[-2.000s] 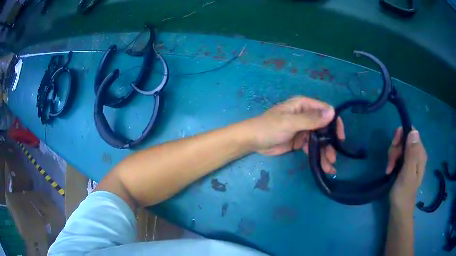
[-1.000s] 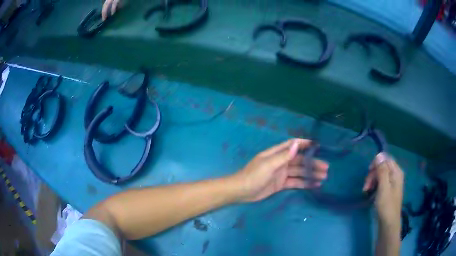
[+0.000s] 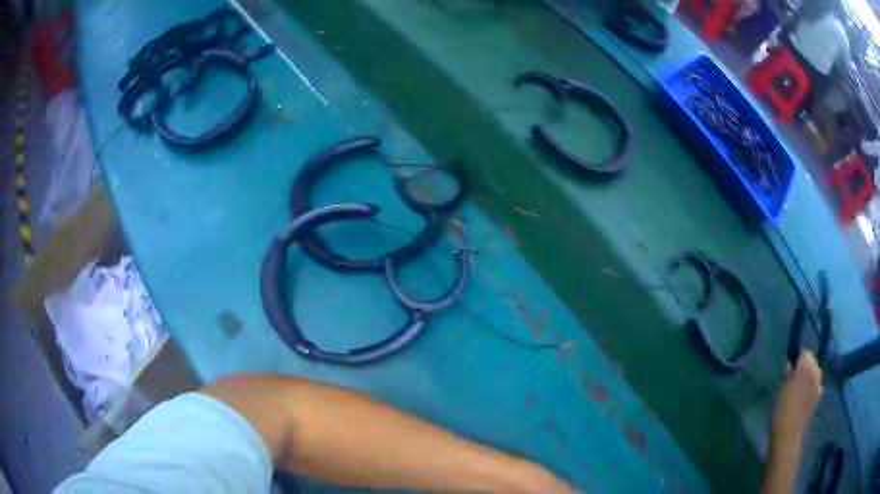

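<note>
Two black headbands with yokes lie overlapping on the blue-green bench, the nearer headband (image 3: 280,299) partly over the farther one (image 3: 309,183). A thin cable trails right from the nearer one. My left forearm crosses the bottom edge; my left hand is cut off below the picture. My right hand (image 3: 799,378) is small and blurred at the far right, over the far side of the green belt. Its fingers are closed at the lower end of a dark headband piece (image 3: 825,318), whose full shape is unclear.
Headband-and-yoke assemblies lie on the green belt, one farther up (image 3: 618,145) and one nearer my right hand (image 3: 748,323). A blue parts bin (image 3: 675,87) stands across the belt. A headband stack (image 3: 207,140) lies at upper left. A carton with white film (image 3: 58,232) is below the bench.
The view has turned and tilted. My right hand has moved from the bench out over the belt with the dark piece. My left hand has left the picture.
</note>
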